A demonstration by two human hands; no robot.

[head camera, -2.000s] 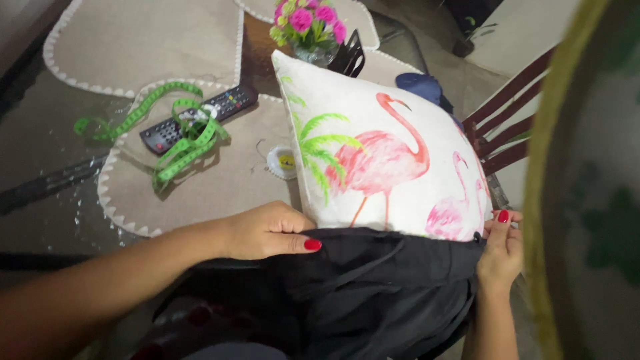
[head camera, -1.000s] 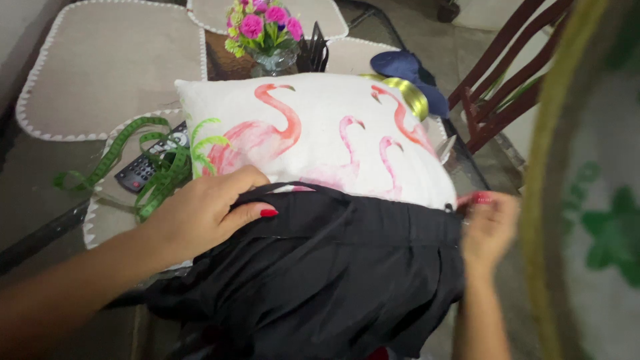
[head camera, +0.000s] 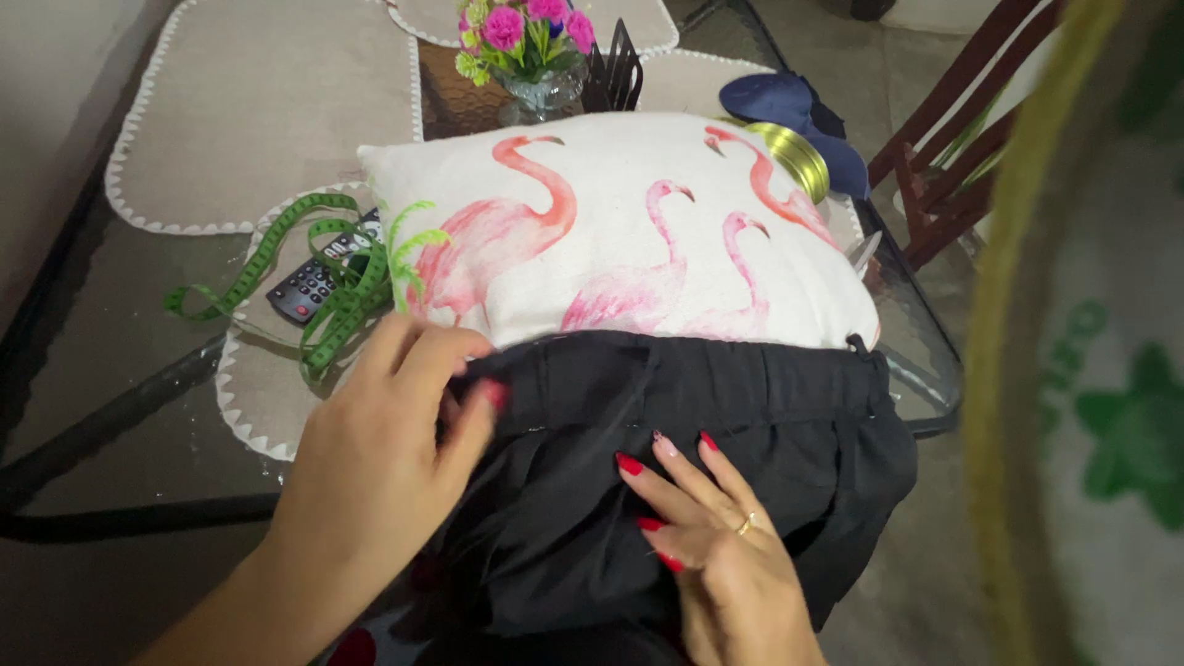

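A black garment with a gathered waistband covers the lower part of a white cushion printed with flamingos. My left hand pinches the left end of the waistband between thumb and fingers, slightly blurred. Lower down, my right hand, with a ring on one finger, rests spread on the front of the black cloth. A small dark loop stands at the waistband's right end. Left of the cushion, a green tape measure lies looped over a black remote control.
Cloth placemats with white edging lie on a glass table with a dark frame. Behind the cushion stand a vase of flowers and a black holder. A golden tin, dark blue cloth and wooden chair are at right.
My right hand has left the waistband's right end and moved left onto the front of the cloth. The cushion, earlier tilted with one corner up, now lies more level.
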